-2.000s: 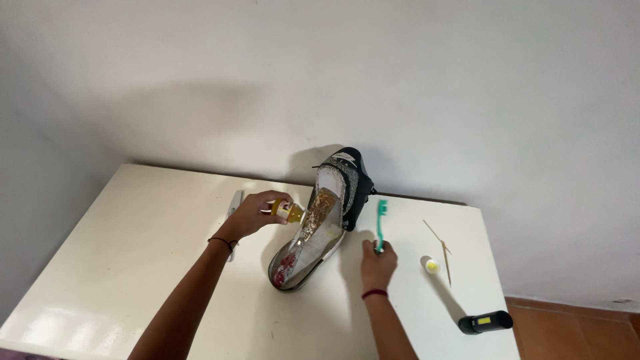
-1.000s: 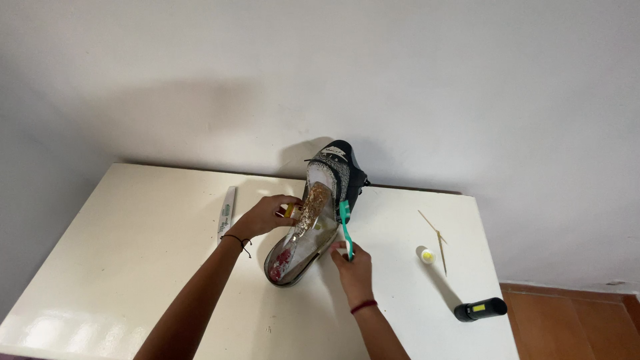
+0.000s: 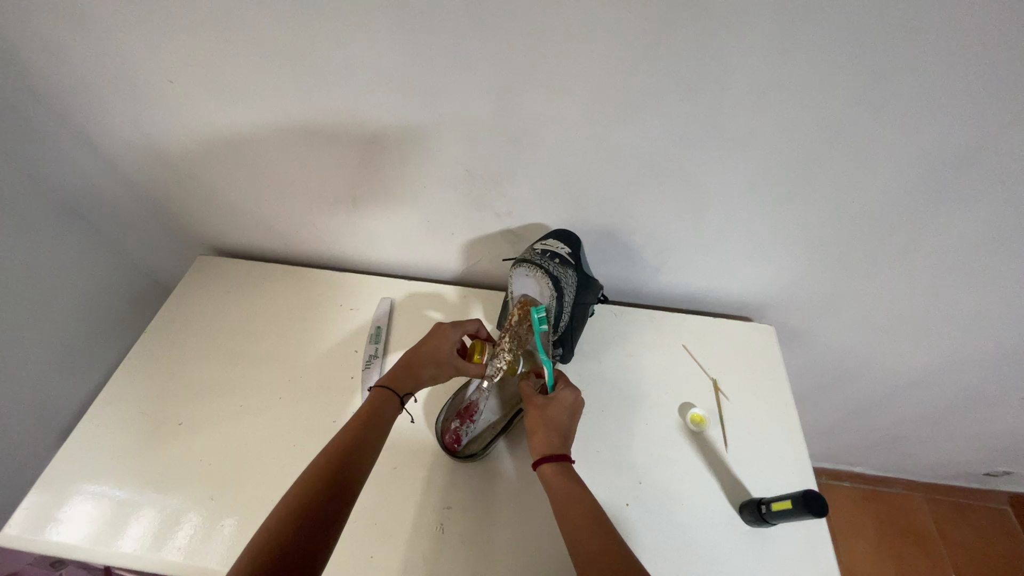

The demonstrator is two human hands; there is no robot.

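A black and grey Nike sneaker (image 3: 568,280) leans near the wall, its sole (image 3: 470,436) peeled away and stretching toward me, with brown residue and a red patch on its inner face. My left hand (image 3: 448,352) holds a small bottle of yellow liquid (image 3: 478,352) at the left edge of the sole. In my right hand (image 3: 552,406) is a green and white toothbrush (image 3: 542,344), bristle head upward, while its fingertips touch the right side of the sole. Part of the bottle is hidden by the fingers.
A nail file (image 3: 374,344) lies left of my left hand. On the right of the white table (image 3: 200,416) are thin wooden sticks (image 3: 720,412), a small white cap (image 3: 697,419) with yellow inside, and a black flashlight (image 3: 784,508). The wall (image 3: 360,200) stands behind.
My right hand with the toothbrush has moved left from beside the shoe onto the sole. My left hand has moved right with the bottle, closer against the sole.
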